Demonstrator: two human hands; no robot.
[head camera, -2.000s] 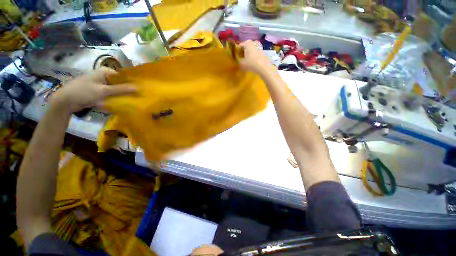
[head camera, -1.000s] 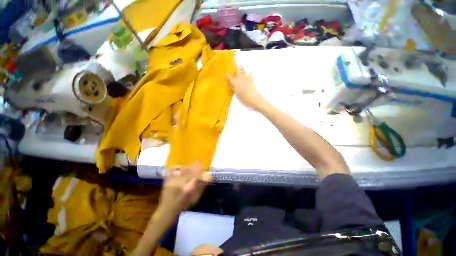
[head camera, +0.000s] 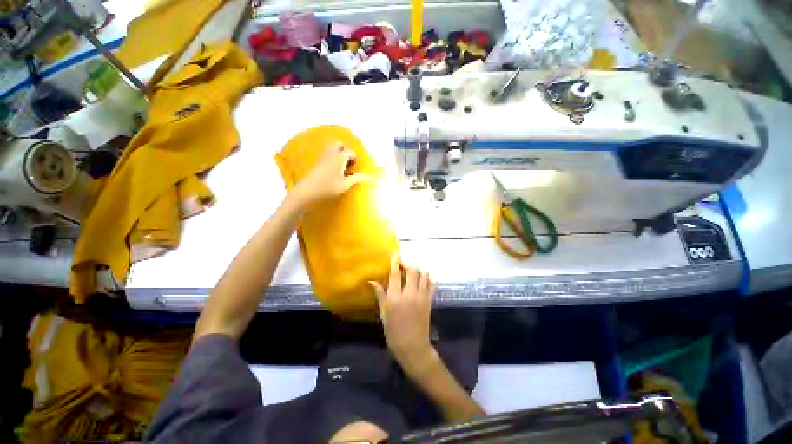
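Observation:
A mustard sleeve panel (head camera: 347, 247) lies folded on the white machine table, left of the needle area, its lower end at the front edge. My left hand (head camera: 323, 179) lies on its upper part, fingers bent; glare and cloth hide whether they pinch it. My right hand (head camera: 406, 299) rests flat at its lower right edge, fingers apart. The white JACK sewing machine (head camera: 538, 130) stands right of the cloth. Its presser foot (head camera: 417, 184) is beside bright lamp glare.
Scissors (head camera: 524, 227) with green and yellow-orange handles lie under the machine arm. Other mustard pieces (head camera: 165, 147) lie at left beside another machine head (head camera: 48, 166). Coloured scraps (head camera: 373, 48) are in a trough behind. Mustard bundles (head camera: 104, 381) are below at left.
The view has turned right, showing the whole machine. The sleeve panel has moved away from the other pieces toward the needle area. My left hand is now on its upper part, my right hand lower down.

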